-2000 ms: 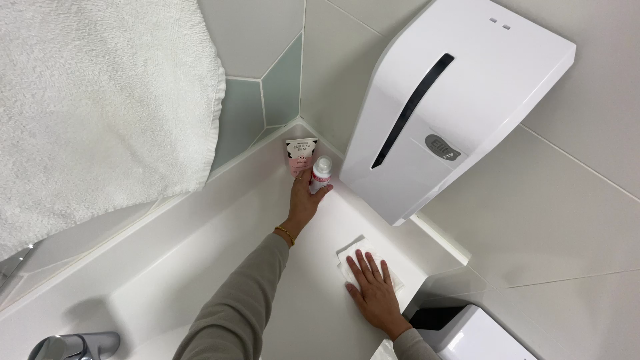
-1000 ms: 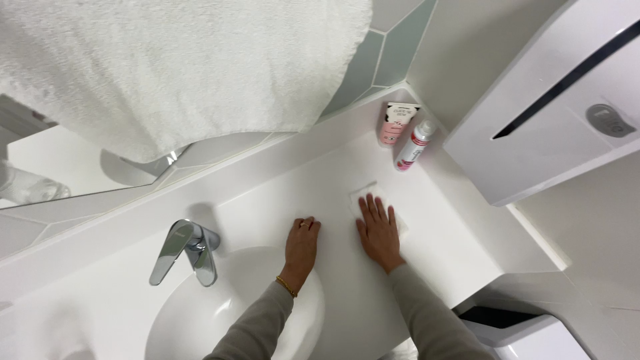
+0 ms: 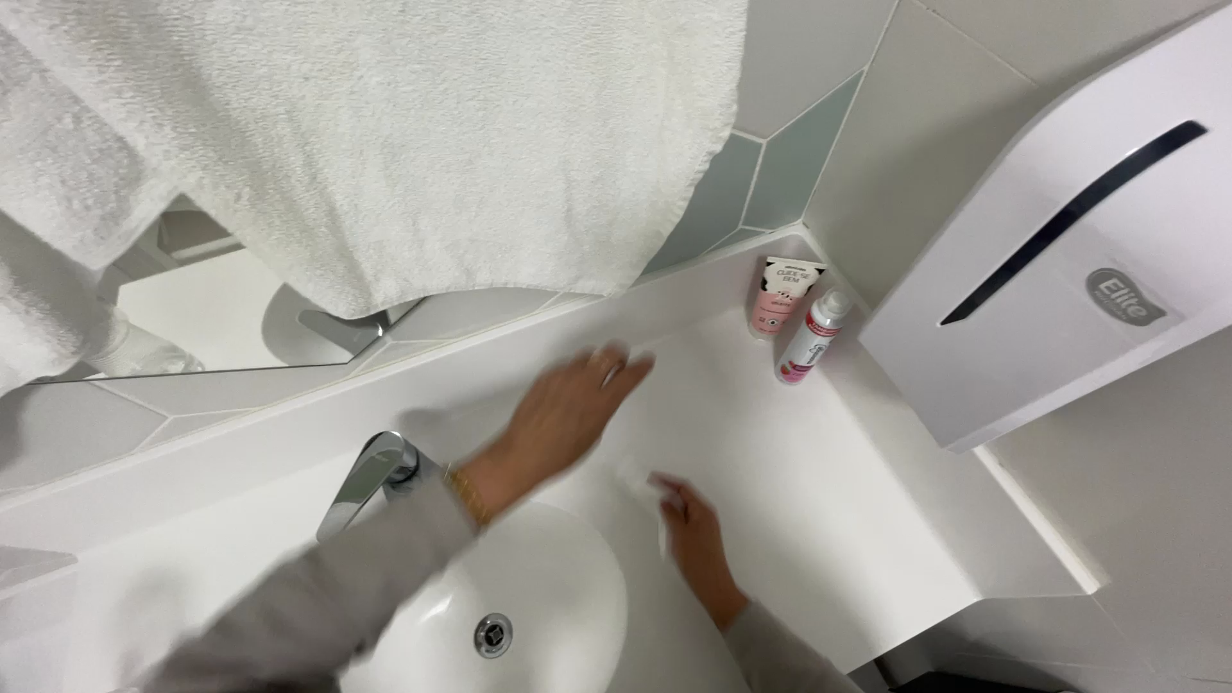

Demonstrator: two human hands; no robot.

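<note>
My left hand [image 3: 573,404], with a gold-coloured bracelet at the wrist, is above the white countertop [image 3: 828,510] beside the chrome faucet [image 3: 371,481]. Its fingers are a little apart and nothing shows in them. Lower and to the right, my right hand [image 3: 695,534] is blurred, its fingers bent around the edge of a thin white wipe or paper [image 3: 635,481] that barely stands out from the counter. In the back corner a pink and white squeeze tube [image 3: 780,300] stands next to a white and pink bottle [image 3: 811,337].
A round white basin [image 3: 558,597] with a metal drain lies below the hands. A white towel [image 3: 433,144] hangs over a mirror [image 3: 241,308] at upper left. On the right wall a white Elite dispenser [image 3: 1039,241] juts over the counter's raised edge.
Two seconds ago my left hand was at the tube and bottle; it is now near the faucet. My right hand, flat on the white wipe before, has lifted and bent its fingers.
</note>
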